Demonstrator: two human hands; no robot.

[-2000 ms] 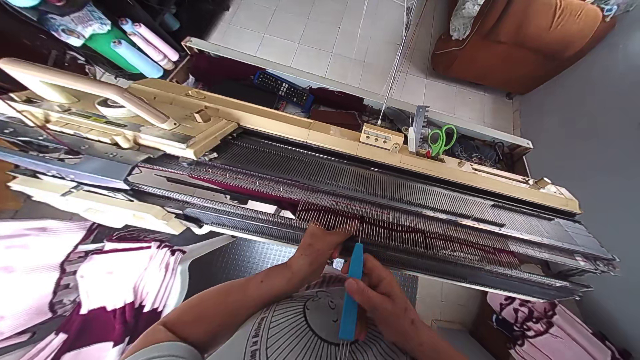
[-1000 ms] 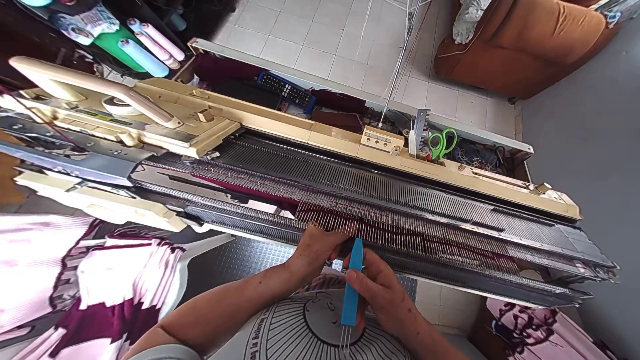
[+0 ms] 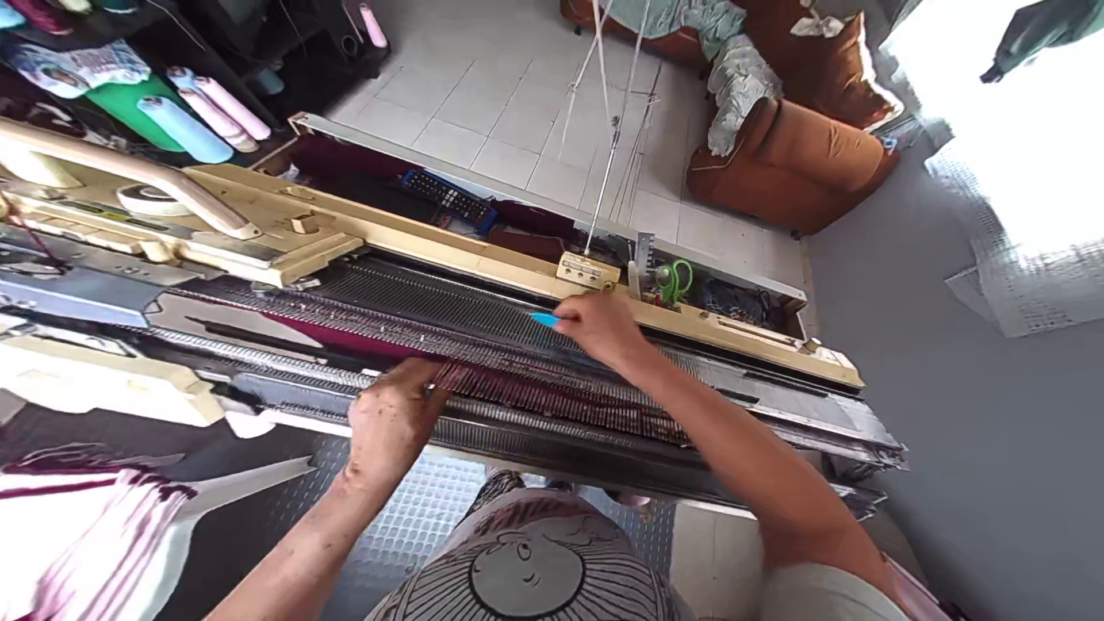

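Observation:
A double-bed knitting machine (image 3: pixel 414 285) runs across the view, with maroon knitting (image 3: pixel 552 390) between its needle beds. My left hand (image 3: pixel 397 418) rests at the front bed, its fingers at the left end of the row of raised needles; whether it grips anything is hidden. Over the back bed, my right hand (image 3: pixel 604 326) holds a blue-handled tool (image 3: pixel 545 319), whose handle end sticks out to the left of the fingers. A cream carriage (image 3: pixel 285 250) with a large handle sits on the back bed at the left.
Green-handled scissors (image 3: pixel 674 280) and a remote control (image 3: pixel 448 198) lie in the trough behind the machine. A yarn mast (image 3: pixel 604 185) rises from the back rail. Yarn cones (image 3: pixel 185 129) stand at upper left. Pink and maroon knitted fabric (image 3: pixel 95 543) hangs at lower left.
My right hand has moved from the front edge to the back bed with the blue tool. My left hand has shifted left along the front bed. The view has shifted.

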